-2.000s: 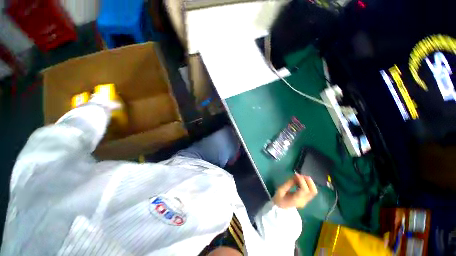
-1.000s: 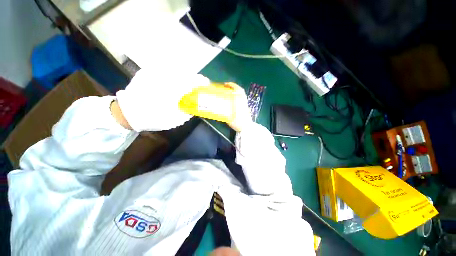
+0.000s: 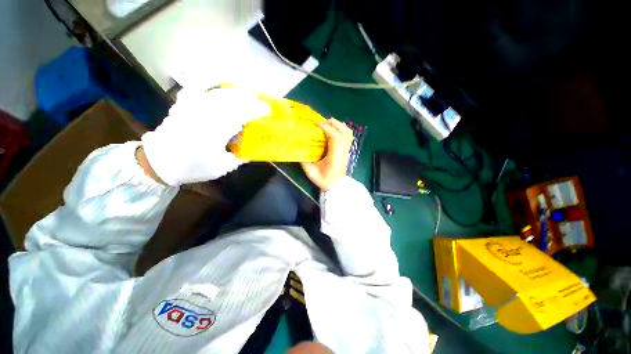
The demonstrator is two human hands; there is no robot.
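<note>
A yellow carton (image 3: 284, 135) is held in the air between both hands over the bench's near edge. My left hand (image 3: 207, 131), in a white glove and overexposed, grips its left end. My bare right hand (image 3: 333, 155) holds its right end, fingers at the corner. A black set-top box (image 3: 396, 174) lies on the green mat with a yellow plug at its right side. A remote control (image 3: 357, 144) lies beside it, partly hidden behind my right hand.
An open yellow retail carton (image 3: 529, 276) lies at lower right, near an orange-brown box with pale panels (image 3: 574, 231). A white power strip (image 3: 418, 97) and black cables lie behind the set-top box. A brown shipping carton (image 3: 62, 162) stands at left.
The yellow carton has turned between my hands, so its pale label no longer shows and a plain yellow side does. The view has shifted slightly.
</note>
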